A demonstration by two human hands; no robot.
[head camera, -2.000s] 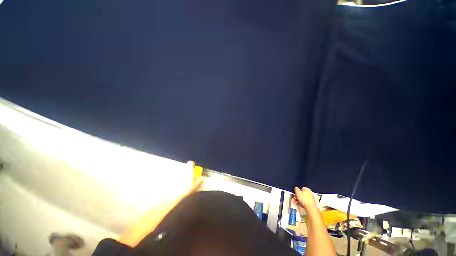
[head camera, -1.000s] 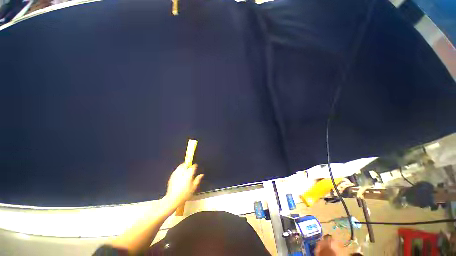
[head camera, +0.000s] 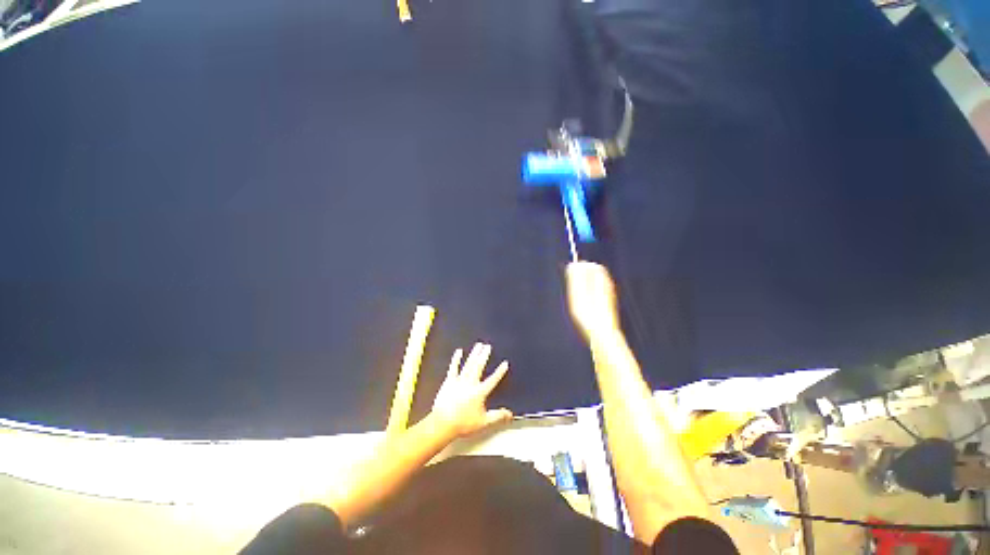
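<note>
Dark navy fabric (head camera: pixel 271 217) covers most of the table. A yellow bar (head camera: pixel 411 369) lies across its near edge. My left hand (head camera: pixel 469 392) is spread flat on the fabric at the near edge, just right of the bar, fingers apart, holding nothing. My right hand (head camera: pixel 591 291) is reached out over the fabric, closed around the rear end of the blue cutter (head camera: pixel 565 179), which is blurred; its exact grip is partly hidden. A thin pale line shows between hand and cutter body.
A second yellow bar (head camera: pixel 404 10) lies at the far edge. A silver rail end (head camera: pixel 595 461) shows at the near edge. A bright yellow object (head camera: pixel 716 430), a black cable (head camera: pixel 868 523) and a red object (head camera: pixel 923 539) are at lower right.
The yellow bar now lies on the near edge and my left hand has let it go and moved right. My right hand has moved from the near edge out over the fabric with the blue cutter.
</note>
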